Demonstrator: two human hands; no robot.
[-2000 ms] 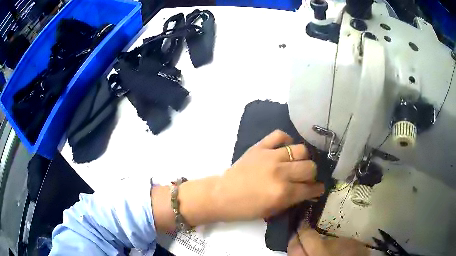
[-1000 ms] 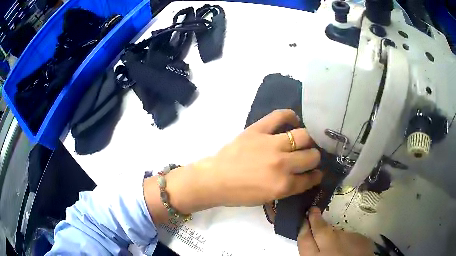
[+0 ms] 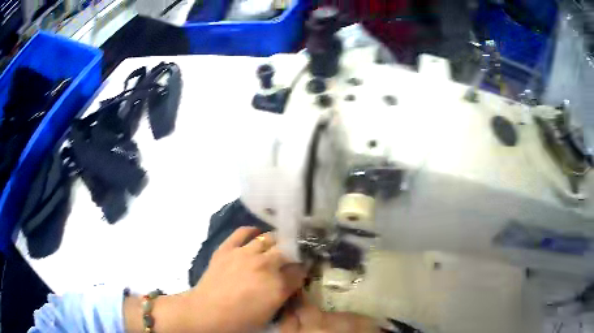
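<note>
A black fabric piece point(image 3: 220, 235) lies on the white table against the base of the sewing machine head point(image 3: 293, 162). My left hand point(image 3: 238, 281), with a ring and a bead bracelet, holds the fabric down beside the needle area point(image 3: 311, 246), its fingers curled. My right hand point(image 3: 320, 320) is at the bottom edge, partly cut off, its fingertips at the fabric close to my left fingers. The frame is blurred, and the needle and seam are hidden or too unclear to see.
Black zippered strips point(image 3: 107, 153) lie in a heap on the white table point(image 3: 185, 166). A blue bin point(image 3: 62, 123) with black pieces stands at left, another blue bin point(image 3: 244, 38) behind the table. Cream ribbed knobs point(image 3: 355, 207) are on the machine. Dark snips point(image 3: 398, 326) show at the bottom edge.
The view has swung right and up, so the table and hands appear further left and lower, and more of the machine shows. Both hands stay at the fabric by the needle area.
</note>
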